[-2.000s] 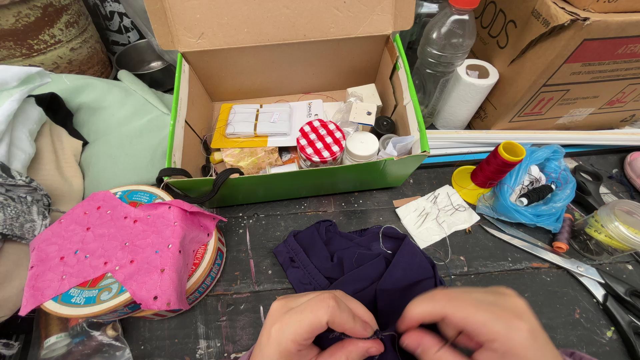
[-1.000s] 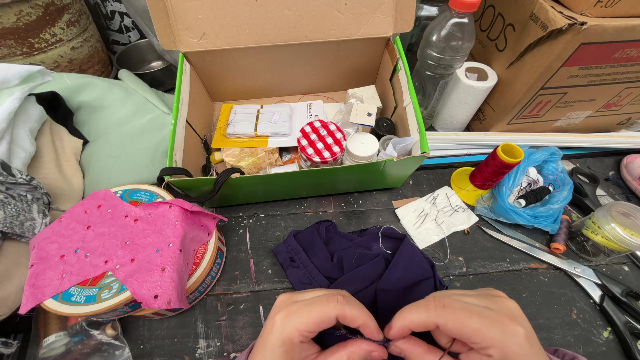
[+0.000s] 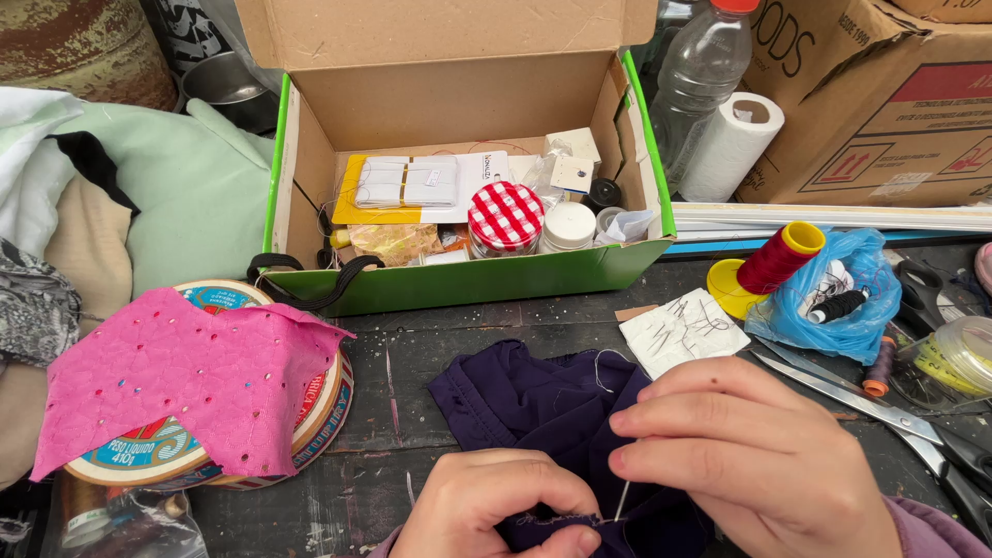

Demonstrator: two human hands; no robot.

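A dark purple fabric garment lies bunched on the dark table at the lower centre. My left hand pinches its edge between thumb and forefinger, where light stitches run along the seam. Above and to the right, my right hand has its fingertips together on a thin needle, which points down to that edge. A loose light thread curls over the cloth. Just beyond my right hand, a white cloth pad holds several needles and pins.
A green cardboard box of sewing supplies stands behind. Pink fabric drapes over round tins at left. To the right are a red thread spool, a blue plastic bag, large scissors and a clear container.
My right hand has lifted away from my left and turned, and the needle now shows between its fingertips. My left hand still pinches the purple fabric.
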